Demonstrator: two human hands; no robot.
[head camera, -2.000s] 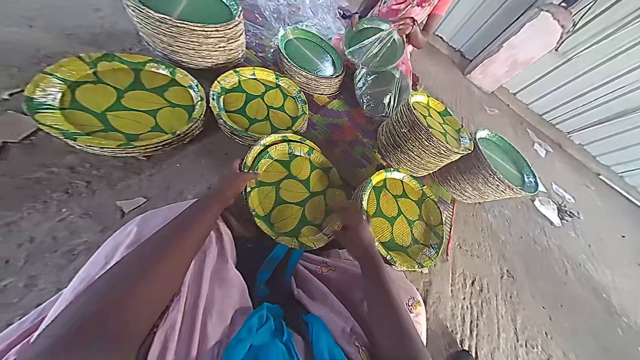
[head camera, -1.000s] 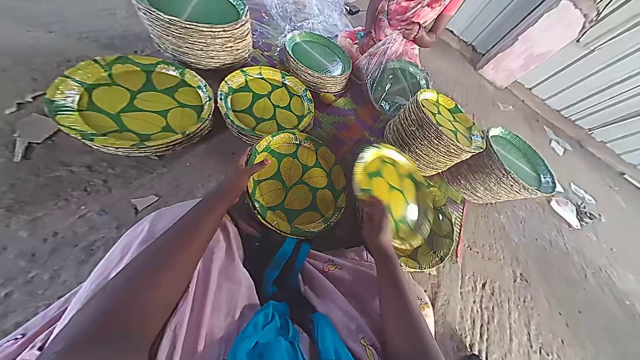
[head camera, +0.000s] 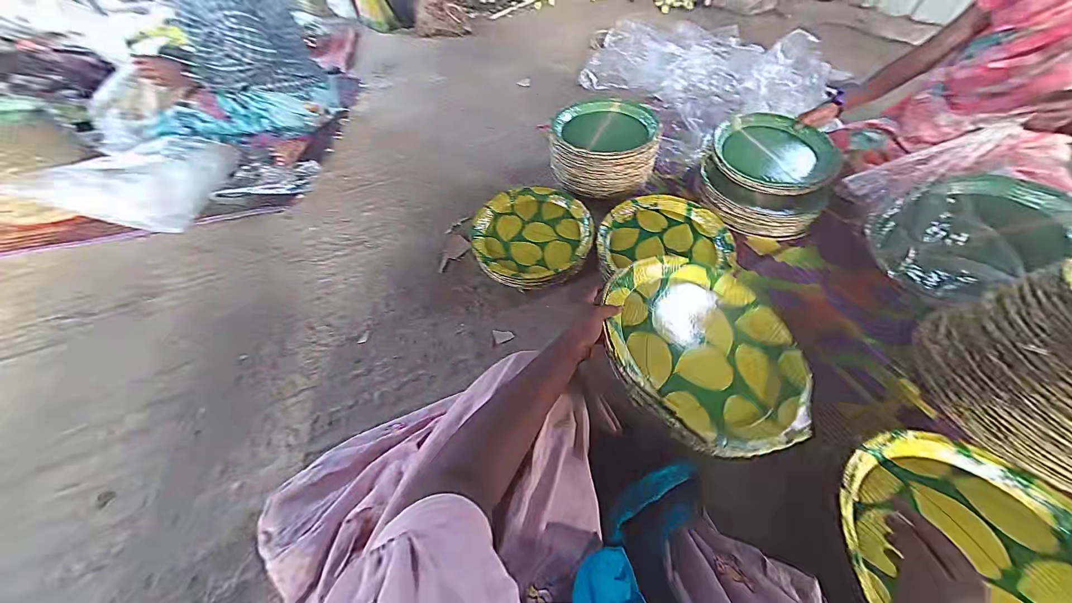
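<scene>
My left hand (head camera: 596, 322) grips the left rim of a stack of round leaf-patterned plates (head camera: 708, 364), tilted above my lap. At the lower right, my right hand (head camera: 930, 557) lies over another leaf-patterned plate (head camera: 963, 502); its fingers are blurred, so whether it grips cannot be told. Beyond the held stack are two piles of yellow and green leaf-patterned plates, one at the left (head camera: 533, 234) and one beside it (head camera: 662, 228). A tall stack of plain green plates (head camera: 605, 138) stands behind them.
A person's hand (head camera: 821, 114) touches another green plate stack (head camera: 775, 159). Clear plastic wrap (head camera: 703, 71) lies behind. A plastic-covered green plate (head camera: 976, 234) and a tall plate stack (head camera: 1005, 368) are at the right. Another person (head camera: 251, 50) sits at the upper left, beside plastic bags.
The view has swung left. My right hand has moved from a raised plate to a plate at the lower right. My left hand stays on the rim of the plates.
</scene>
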